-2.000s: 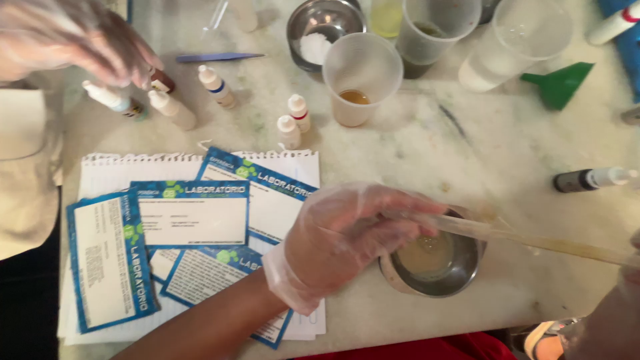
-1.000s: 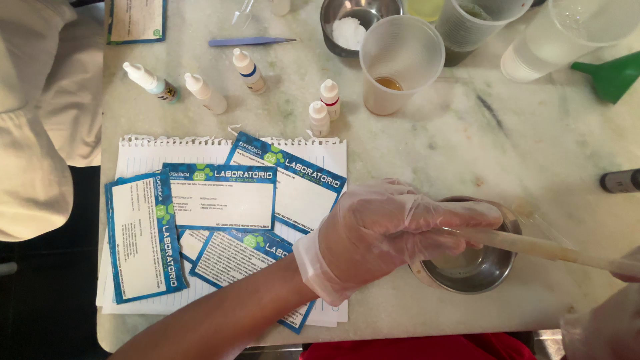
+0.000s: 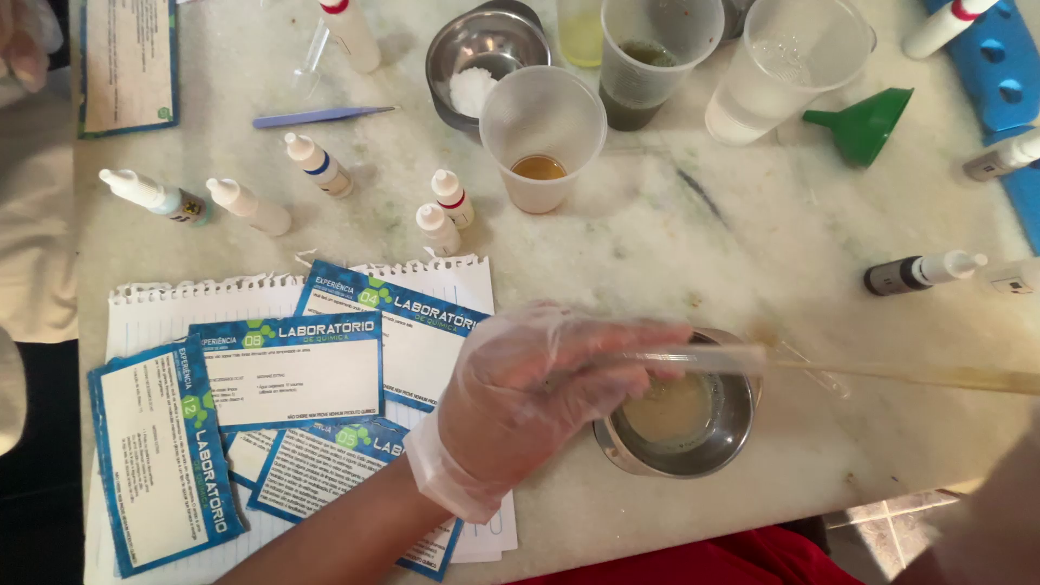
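Note:
My left hand [image 3: 544, 390], in a clear plastic glove, holds a clear plastic tube [image 3: 699, 357] over the near-left side of a small steel bowl [image 3: 743, 439]. Cloudy pale liquid [image 3: 670, 410] lies in the bowl. From the tube a long pale yellowish strip or stick [image 3: 910, 376] runs off to the right edge. A blurred arm shows at the lower right; my right hand itself is not in view. Printed experiment cards [image 3: 288, 406] lie on spiral notebook paper [image 3: 134, 305] beside my left forearm.
Several dropper bottles [image 3: 248, 207], blue tweezers [image 3: 321, 117], a steel bowl of white powder [image 3: 487, 49], plastic cups [image 3: 543, 122] with liquids and a green funnel [image 3: 865, 126] are on the marble table. A black-labelled bottle [image 3: 922, 272] is at right. Another person's gloved hand [image 3: 28, 41] shows upper left.
The other person's hand has drawn back from the dropper bottles to the upper left. My left hand stays by the steel bowl; more of the clear tube now shows beyond its fingers.

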